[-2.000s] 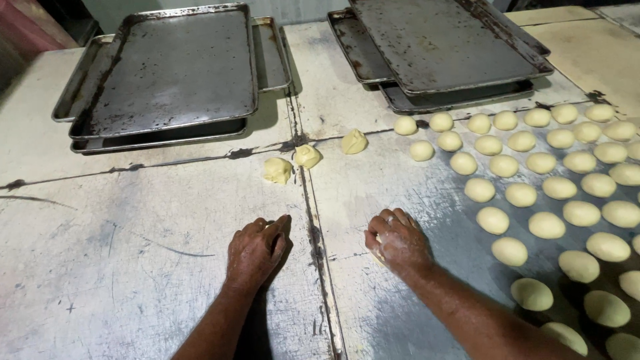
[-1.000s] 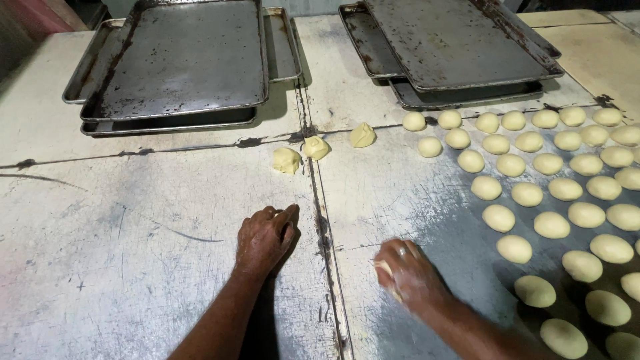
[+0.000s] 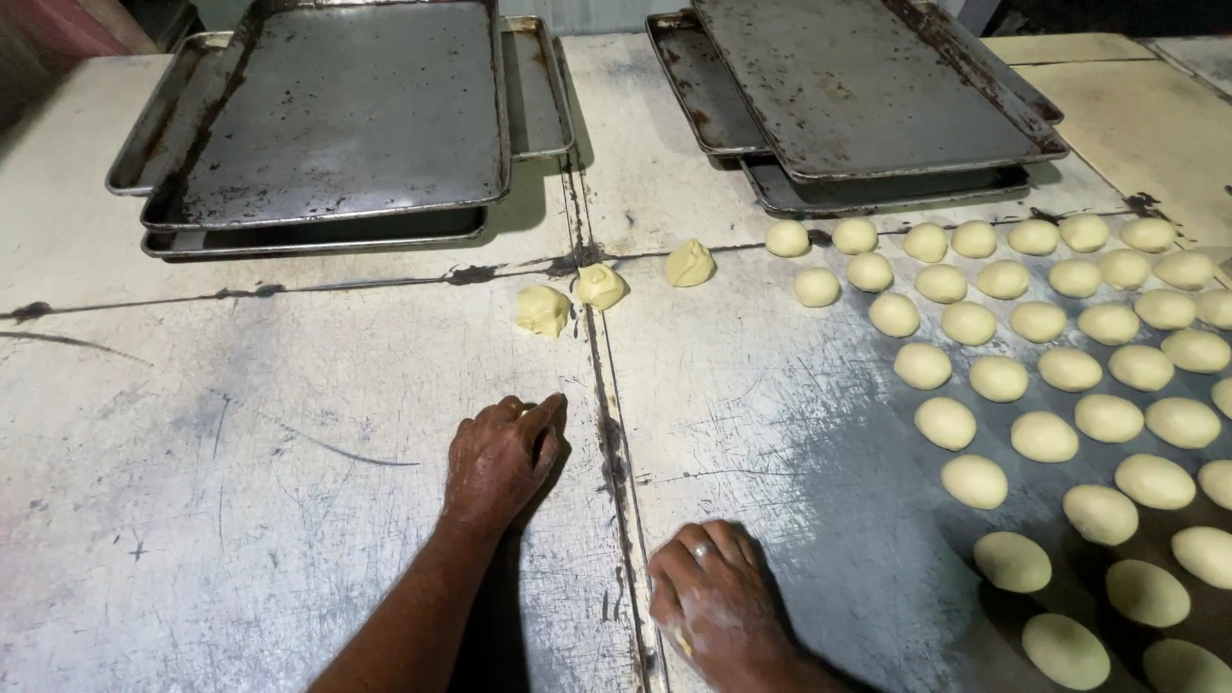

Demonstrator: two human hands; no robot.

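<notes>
My left hand [image 3: 502, 457] is curled on the worn worktable, left of the dark seam, its index finger stretched forward; dough under its palm cannot be made out. My right hand [image 3: 717, 602] is cupped low on the table just right of the seam, a ring on one finger, with a bit of pale dough [image 3: 683, 642] showing at its thumb side. Beyond the hands lie three rough dough lumps: one [image 3: 543, 310] left of the seam, one [image 3: 601, 286] at it, one [image 3: 690, 264] to its right. Many smooth dough balls [image 3: 998, 378] sit in rows at the right.
Stacked metal baking trays [image 3: 346, 115] stand at the back left, and another stack [image 3: 885, 96] at the back right, edges askew. Dark seams [image 3: 616, 462] cross the worktable [image 3: 241, 500]. A pinkish cloth-like thing [image 3: 101, 27] shows at the top left corner.
My right hand has moved nearer to me over the tabletop. My left hand stays at about the same spot, left of the seam. The three dough lumps have not moved.
</notes>
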